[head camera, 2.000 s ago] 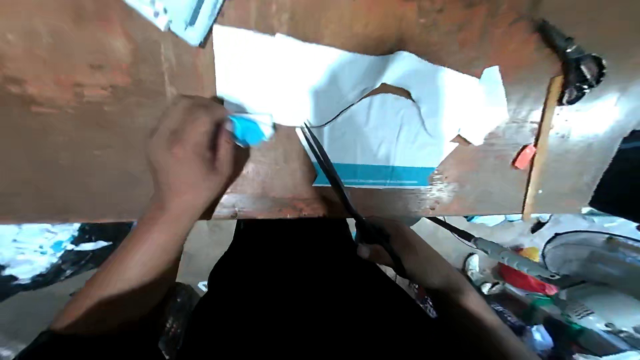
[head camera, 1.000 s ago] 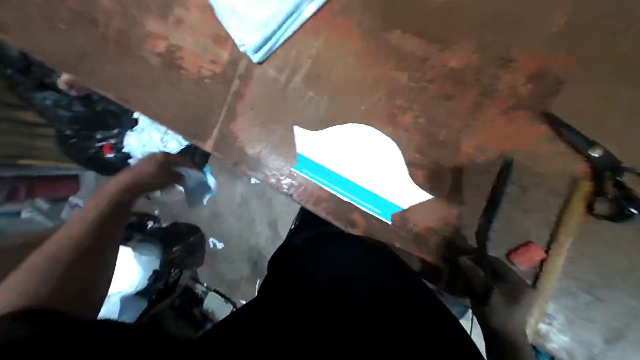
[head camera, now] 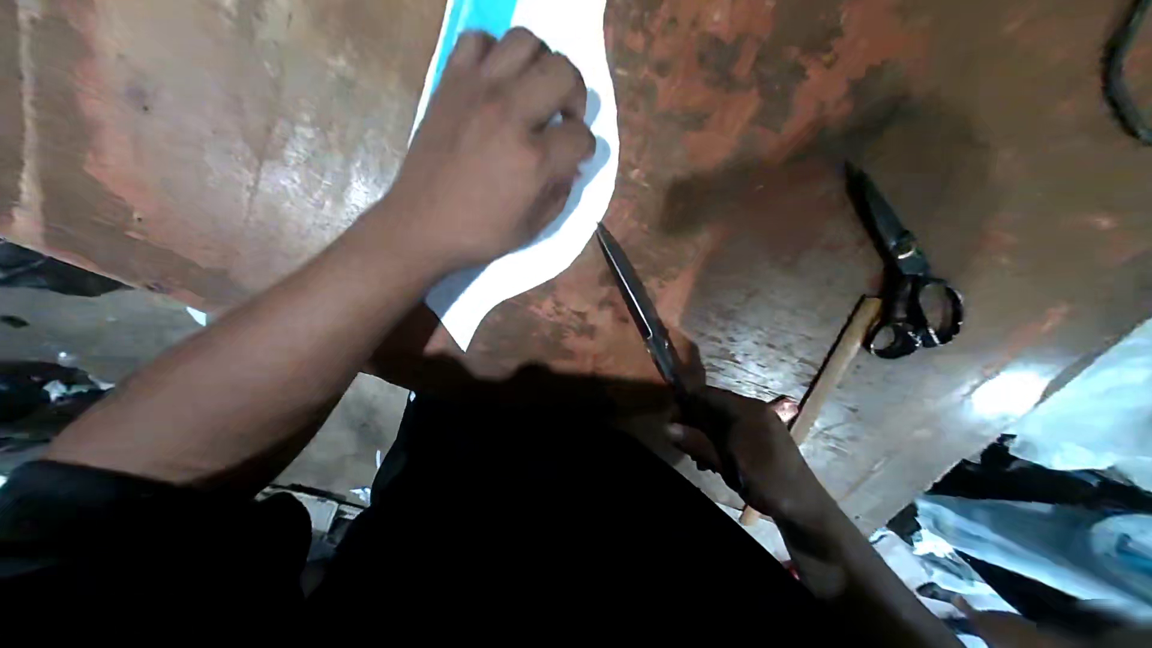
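Note:
A curved white sheet piece (head camera: 598,193) with a blue band lies on the worn tabletop (head camera: 756,90). Over it is my left hand (head camera: 508,144), fingers curled down on the sheet; whether they pinch it cannot be told. My right hand (head camera: 729,436) grips black-handled scissors (head camera: 639,301) near the table's front edge. Their blades look closed, and the tip points at the curved edge of the white piece, close beside it.
Another pair of black scissors (head camera: 904,270) lies to the right, its handles by the end of a wooden stick (head camera: 837,369). A small red object (head camera: 785,409) is beside the stick. Pale plastic sheeting (head camera: 1098,405) is at the right edge, and a dark curved object (head camera: 1120,76) at the upper right.
My left hand has come from beyond the table's edge, where it held a crumpled scrap, onto the white piece. The larger sheet seen earliest is out of view. The view has turned strongly.

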